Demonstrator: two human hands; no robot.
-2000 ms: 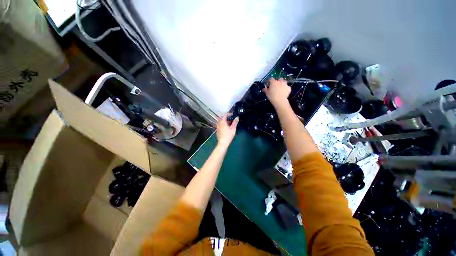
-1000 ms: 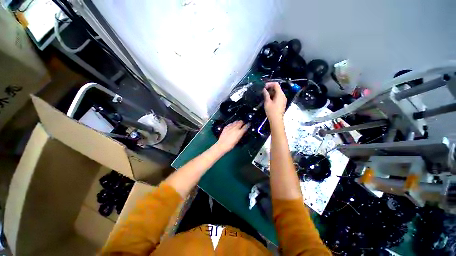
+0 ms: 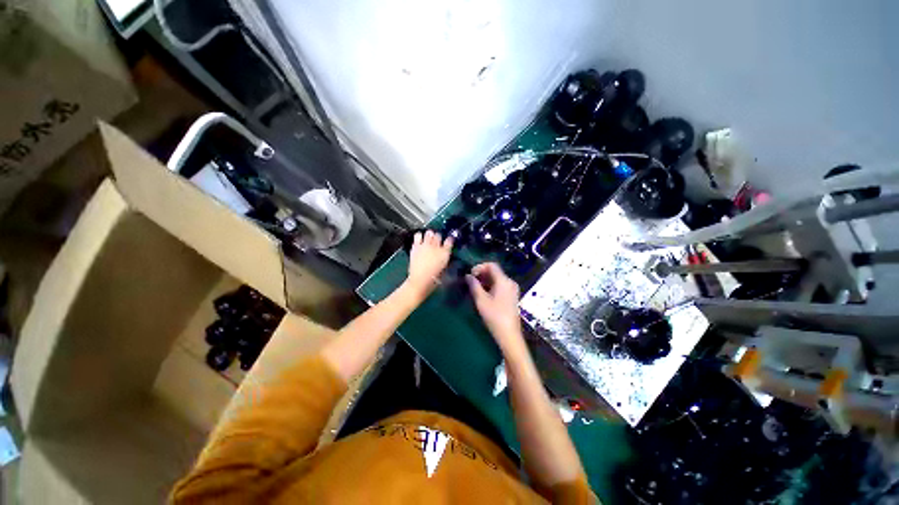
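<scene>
Black round parts [image 3: 508,212] lie heaped on the green bench top [image 3: 434,325]. My left hand [image 3: 430,261] is at the near-left edge of the heap, fingers forward beside dark parts; whether it grips one is unclear. My right hand [image 3: 495,296] is just to its right, thumb and fingers bent together over the green top. A small dark shape shows between the hands, too blurred to tell if it is held. Another black part sits on the speckled white work plate [image 3: 572,286], around the fixture.
An open carton [image 3: 187,266] with black parts inside stands at the left. Grey press parts [image 3: 798,365] and a pale hose [image 3: 729,227] overhang the plate on the right. More black parts [image 3: 710,444] are heaped at the lower right. A pale wall rises behind the bench.
My right hand has come from the back of the heap towards me, close to my left hand. My left hand has moved slightly left, off the heap's middle. The camera view has shifted.
</scene>
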